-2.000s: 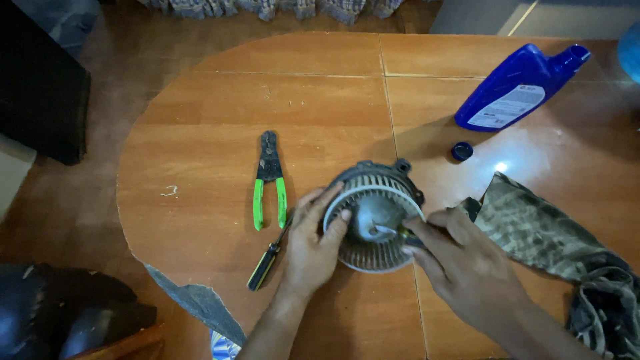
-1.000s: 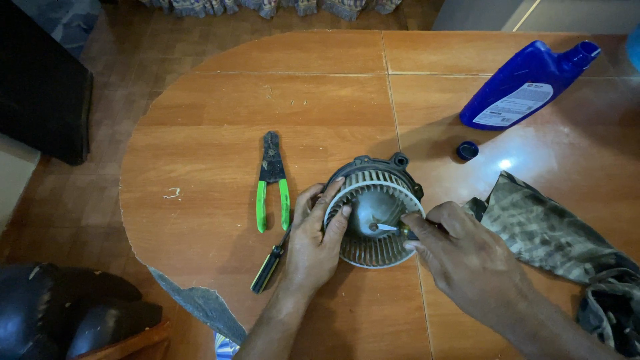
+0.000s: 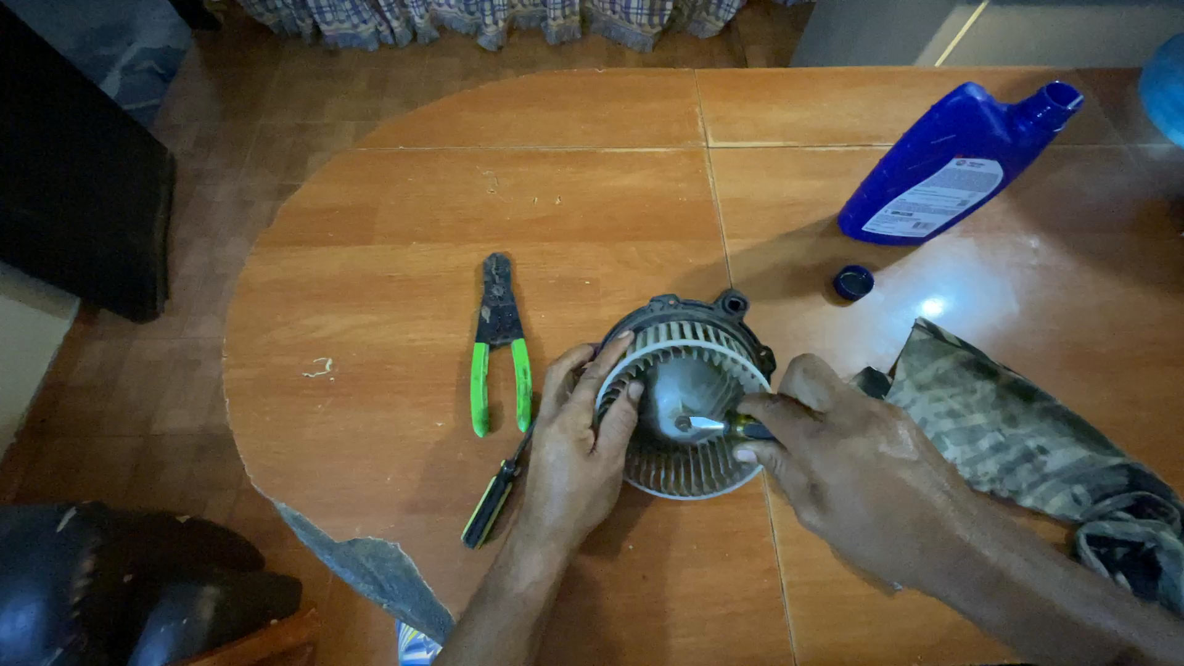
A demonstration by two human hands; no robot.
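Observation:
A blower motor with a finned fan wheel [image 3: 698,472] stands on the wooden table, its open end facing the camera. My left hand [image 3: 578,444] grips the wheel's left rim, with fingertips over the fins. Between thumb and fingers of my right hand [image 3: 832,453] is a small tool with a dark handle and a short flat metal blade [image 3: 708,425]; its tip rests at the hub's centre. Most of that handle is hidden by the fingers. Beside my left hand lies a screwdriver with a black and yellow-green handle [image 3: 490,504]. Green-handled wire strippers [image 3: 500,347] lie left of the motor.
An uncapped blue plastic bottle [image 3: 953,171] stands at the back right, its dark cap [image 3: 853,282] lying nearby. A crumpled camouflage cloth [image 3: 1017,425] lies right of my right hand. The wooden table's [image 3: 370,277] surface is torn at the lower left edge. A black chair [image 3: 129,592] is beyond it.
My right-hand fingers have shifted slightly around the small tool, and its blade shows more plainly than two seconds ago. My left hand keeps its hold on the fan wheel.

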